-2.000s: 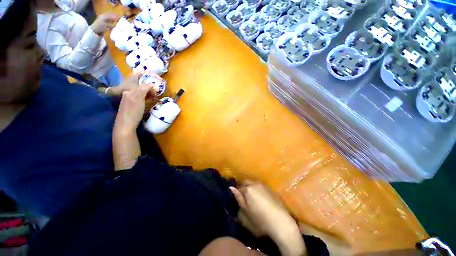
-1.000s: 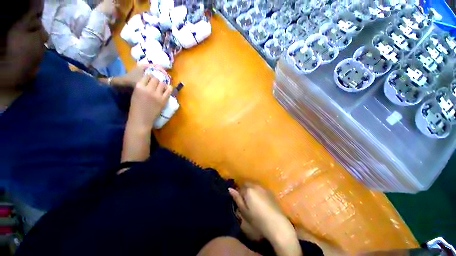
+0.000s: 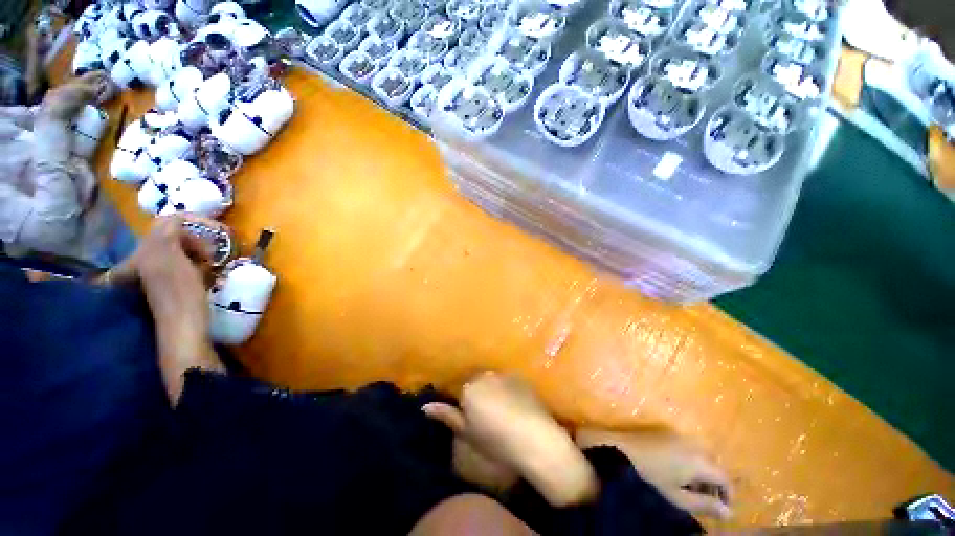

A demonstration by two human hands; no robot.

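Note:
My forearms are crossed at the bench's near edge, in black sleeves. My right hand [image 3: 508,419] reaches left, its thumb out to the left. Its other fingertips are blurred or hidden, and I see nothing in it. My left hand [image 3: 681,476] lies on the orange bench film to the right, fingers loosely curled, with dark gaps between them and no part seen in them. The orange bench top [image 3: 419,251] is nearest in front of me, under shiny, wrinkled film.
At left, a neighbour's hand [image 3: 173,262] works on a lens head [image 3: 213,239] beside a white camera housing [image 3: 241,302] with a black antenna. More housings [image 3: 251,120] crowd the upper left. Stacked clear trays [image 3: 628,225] hold round parts, beside a green surface [image 3: 869,272].
The view has swung right, so bench and trays shift left in the picture. My left hand now shows on the film. The neighbour's hands stay at the lens head.

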